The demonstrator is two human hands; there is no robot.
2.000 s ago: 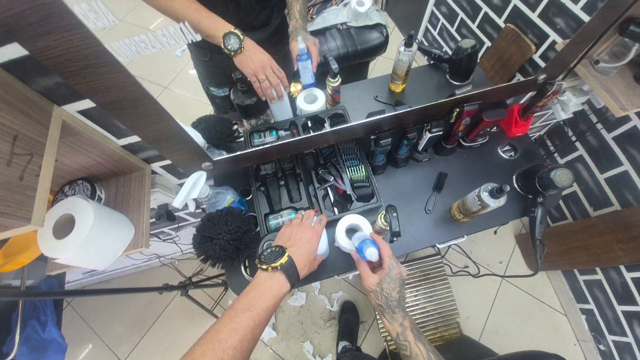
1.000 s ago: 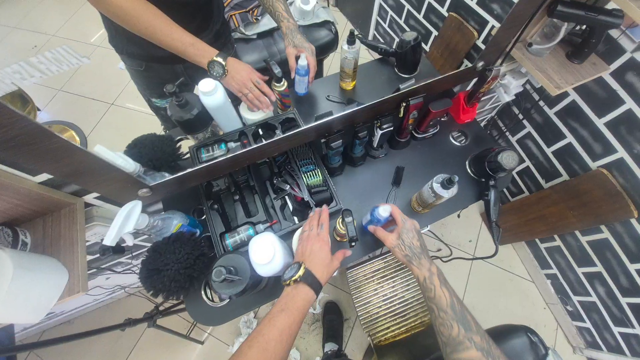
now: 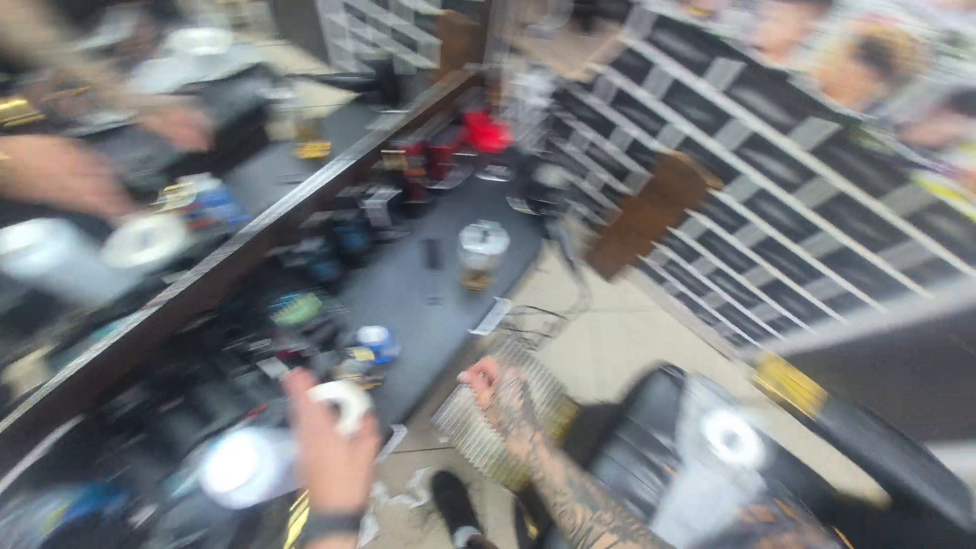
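Note:
The view is badly blurred. My left hand (image 3: 335, 450) is at the counter's front edge, its fingers around a white paper roll (image 3: 347, 406). A large white bottle (image 3: 240, 467) stands just left of that hand. Beyond the roll, a small blue bottle with a white top (image 3: 379, 343) is on the dark counter (image 3: 408, 305), beside a small amber-and-dark bottle (image 3: 358, 370). My tattooed right hand (image 3: 488, 380) hangs over the ribbed metal footrest, apart from the bottles. Its fingers look curled, and blur hides whether anything small is between them.
A clear bottle with amber liquid (image 3: 482, 255) and dark clippers (image 3: 328, 252) stand on the counter. The mirror's frame (image 3: 252, 221) runs behind. At right is a black barber chair (image 3: 633, 450) bearing a pale cloth and another white roll (image 3: 732, 438). Cables hang by the counter's far end.
My right hand has let go of the blue bottle, which now stands on the counter, and has moved away from it. My left hand is now around the roll. The view has swung right.

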